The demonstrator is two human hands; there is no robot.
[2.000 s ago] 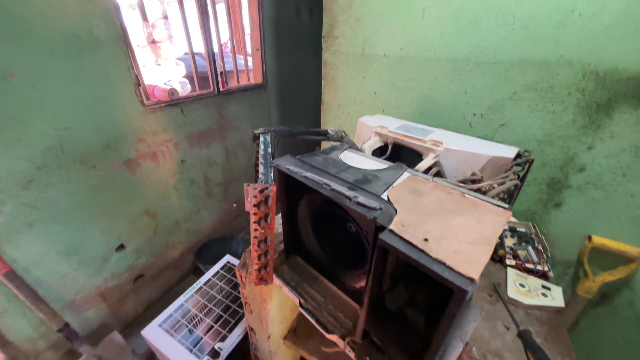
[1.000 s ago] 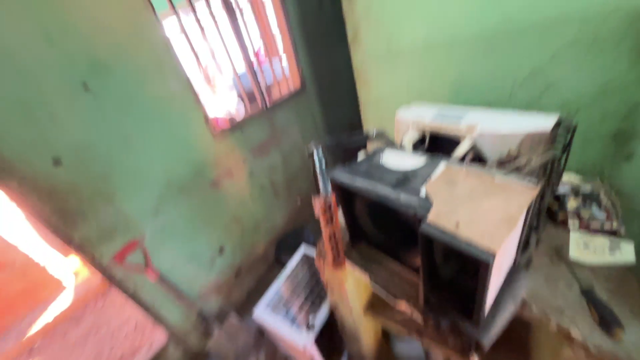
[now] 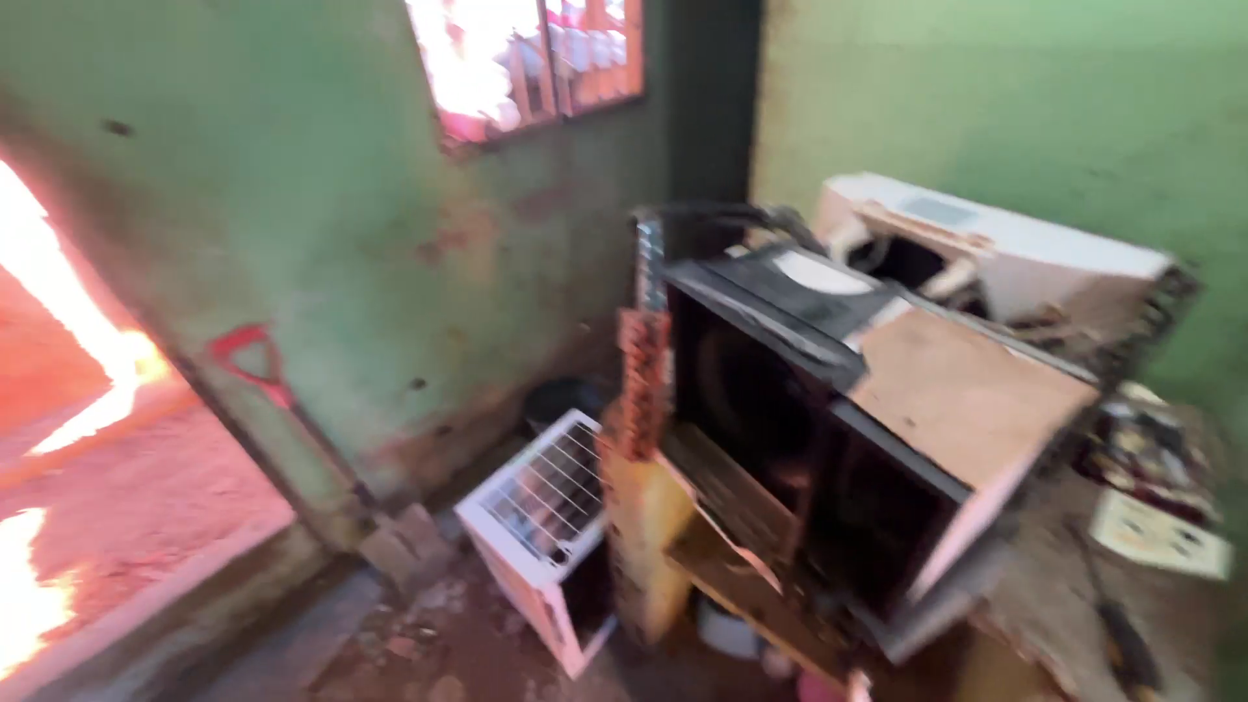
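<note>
Neither of my hands shows in the head view. A black box-like cabinet [image 3: 770,312] with two dark openings rests tilted on a worn bench, a brown flat panel [image 3: 975,385] on its top. Behind it leans a white appliance casing [image 3: 1063,234] with exposed tangled parts. A rusty perforated metal strip [image 3: 643,380] stands upright at the cabinet's left. On the bench's right lie a screwdriver [image 3: 1121,634] with a dark handle, a white plate with holes [image 3: 1160,534] and a cluster of small electrical parts [image 3: 1150,448].
A white casing with a wire grille [image 3: 546,487] stands on the littered floor beside a dark bucket [image 3: 564,402]. A shovel with a red handle [image 3: 255,361] leans on the green wall, near a bright doorway [image 3: 146,507] at left. A barred window [image 3: 546,63] is above.
The view has swung left, bringing the doorway and the shovel's red handle into sight. No object has plainly moved.
</note>
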